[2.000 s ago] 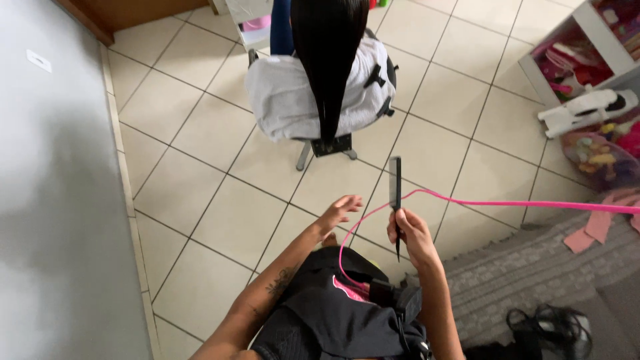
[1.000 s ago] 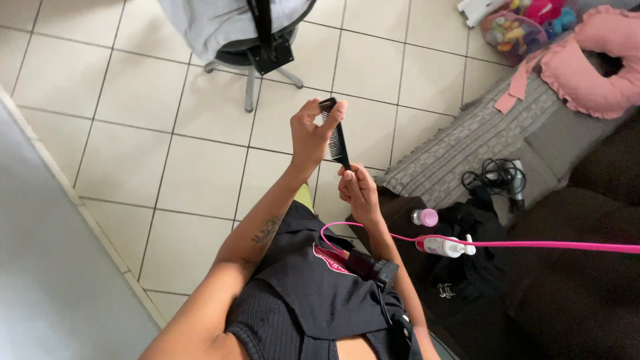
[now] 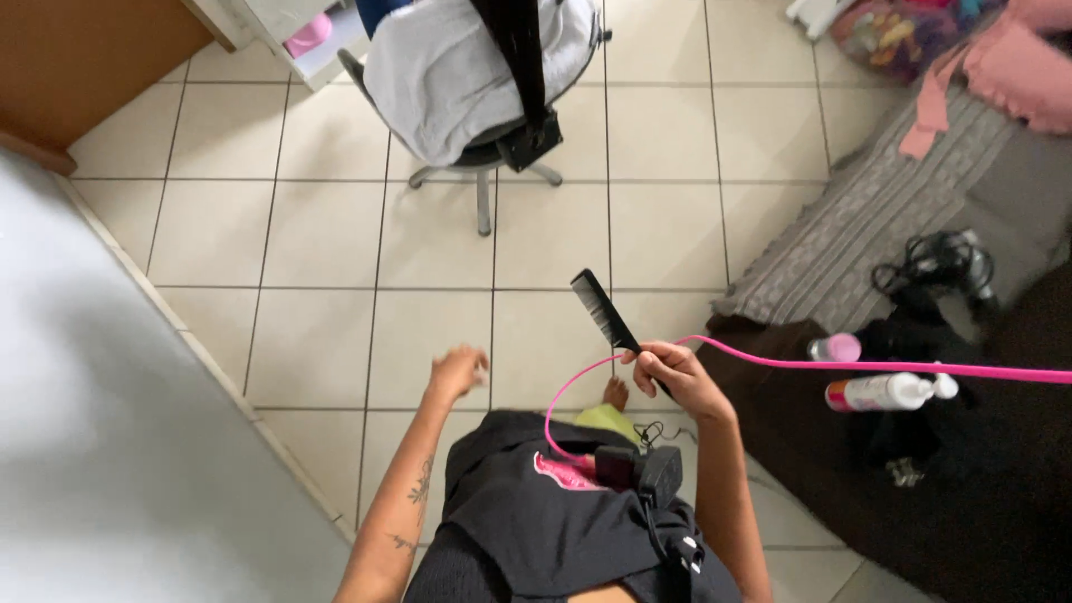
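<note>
My right hand [image 3: 680, 378] holds a black tail comb [image 3: 605, 310] by its handle, the toothed part pointing up and to the left. Away from the comb, my left hand [image 3: 460, 370] hangs over the tiled floor with nothing in it, fingers slightly bent. Ahead, a person sits in a swivel chair [image 3: 484, 197] with a light grey towel [image 3: 435, 79] over the back. Long straight dark hair [image 3: 521, 54] falls down over the towel. A pink cord [image 3: 548, 410] loops from my black apron [image 3: 502, 469] past my right hand.
On the right, a dark brown cover [image 3: 804, 435] bears a pump bottle [image 3: 879, 392] and a pink-capped jar [image 3: 835, 347]. A corded black appliance [image 3: 942, 264] lies on grey fabric behind them, near a pink ruffled cushion [image 3: 1017, 71]. At left stands a pale wall [image 3: 126, 402].
One second ago both hands were on the comb; my left hand has let go and moved left. The comb stays in my right hand. The view has shifted.
</note>
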